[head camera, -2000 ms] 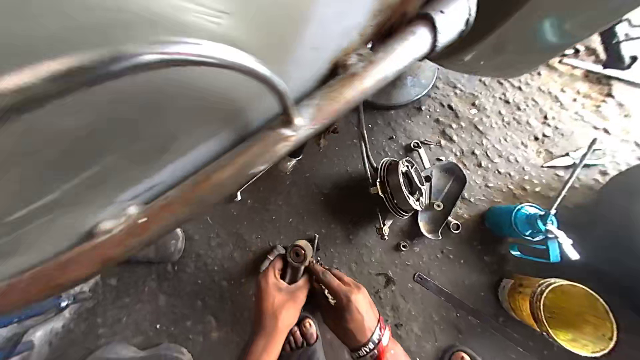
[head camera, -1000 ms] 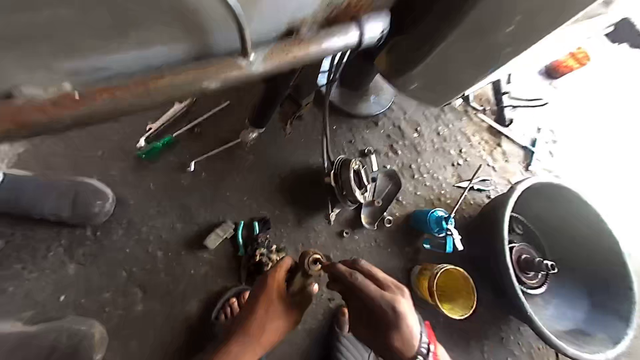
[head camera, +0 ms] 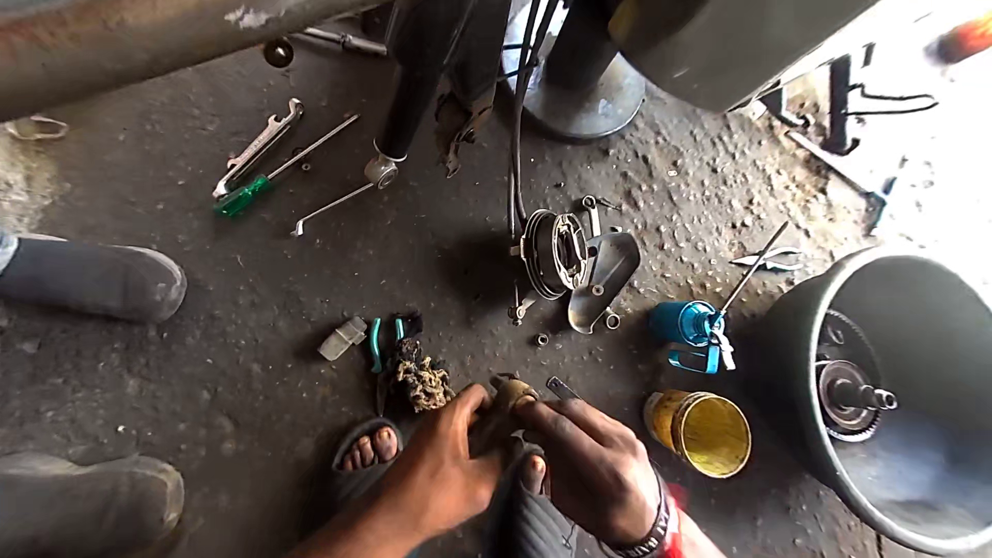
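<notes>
Both hands meet at a small cylindrical metal part (head camera: 513, 394) low in the middle of the view. My left hand (head camera: 446, 465) is closed around its body. My right hand (head camera: 597, 465) has its fingers over the part's top end, hiding most of it. A dark metal strip (head camera: 559, 386) pokes out beyond the right knuckles; whether it is held cannot be told. Left of the hands lie a bundle of frayed rag or yarn (head camera: 421, 376), teal-handled pliers (head camera: 377, 345) and a grey block (head camera: 342, 339). Beyond the hands stands a brake shoe plate (head camera: 554, 254) on cables.
On the right are a blue oil can (head camera: 690, 324), a yellow tub (head camera: 717, 435) and a large grey basin (head camera: 825, 310) holding a geared shaft (head camera: 849, 394). Wrenches (head camera: 260, 147) and a green screwdriver (head camera: 244, 196) lie upper left. Another person's shoes (head camera: 147, 283) are at left. A vehicle tube (head camera: 155, 50) hangs overhead.
The view has shifted a lot. My right hand's fingers now cover the top end of the metal part, which showed uncovered two seconds ago. The left hand keeps its hold.
</notes>
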